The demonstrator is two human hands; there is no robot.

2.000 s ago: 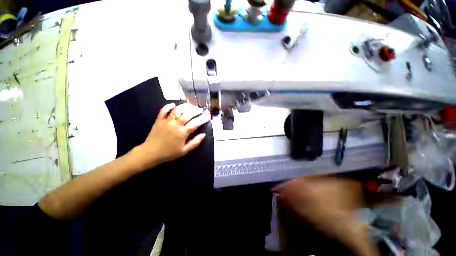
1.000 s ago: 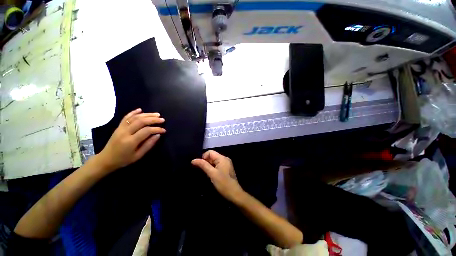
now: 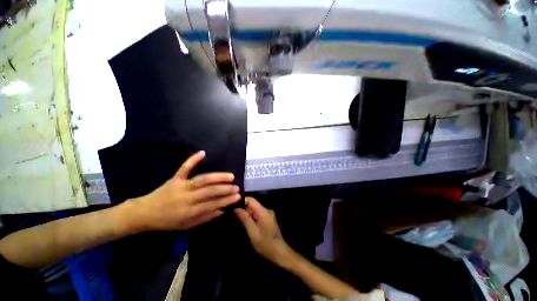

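A black fabric panel (image 3: 171,111) lies on the white sewing table, its right edge running down from the needle area (image 3: 240,88) of the sewing machine (image 3: 365,50). Its lower part hangs over the front table edge. My left hand (image 3: 191,200) lies on the panel near the table's front edge, fingers spread and pointing right. My right hand (image 3: 259,226) pinches the panel's right edge between thumb and finger just below the table edge. The needle tip and presser foot are hard to make out in the glare.
A black phone-like rectangle (image 3: 381,117) lies right of the needle, with teal thread snips (image 3: 423,141) beside it. A measuring scale (image 3: 306,169) runs along the front edge. An open cardboard box (image 3: 359,220) with dark cloth and clear plastic bags (image 3: 497,235) is at lower right.
The panel has come away from the needle side by hand and now extends further up beside the needle. My left hand moved right and down; my right hand left the box area and holds the panel edge.
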